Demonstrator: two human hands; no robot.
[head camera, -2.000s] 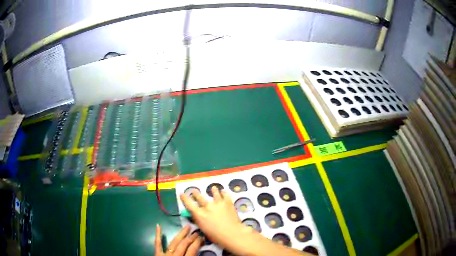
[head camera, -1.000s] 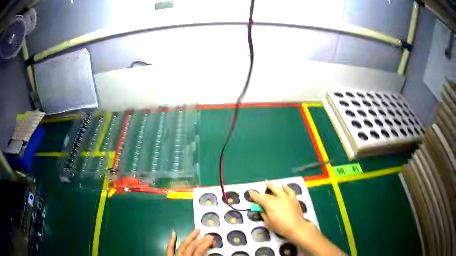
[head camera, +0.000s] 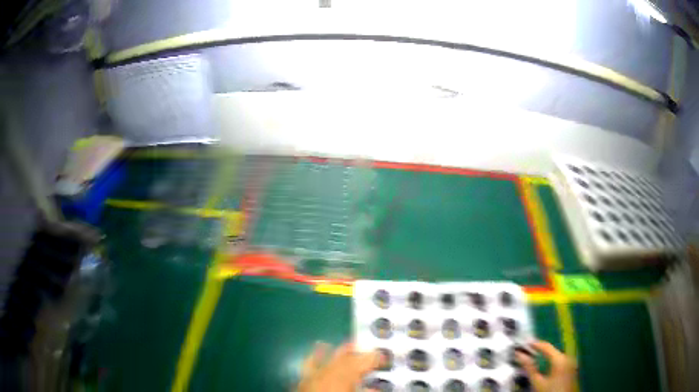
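The white foam tray (head camera: 434, 343) lies at the front centre, with a grid of round holes; blur hides what each hole holds. My left hand (head camera: 337, 369) is at the tray's left edge, its fingertips reaching over the edge. My right hand (head camera: 550, 367) is at the tray's right edge, fingers on the rim by the outer holes. Both hands are blurred and cut off by the bottom of the picture. The green pen tool and its dark red lead do not show.
Clear blister trays (head camera: 306, 214) lie at the back left. A blue bin (head camera: 93, 191) with papers stands further left. Stacked foam trays (head camera: 617, 214) are at the back right, with a tweezers-like tool (head camera: 523, 272) nearer. A paper sheet (head camera: 162, 99) leans at the back.
My right hand has moved from over the holes to the tray's right edge, and the green tool and lead have gone from view. My left hand has stayed by the left edge. The view has swung left.
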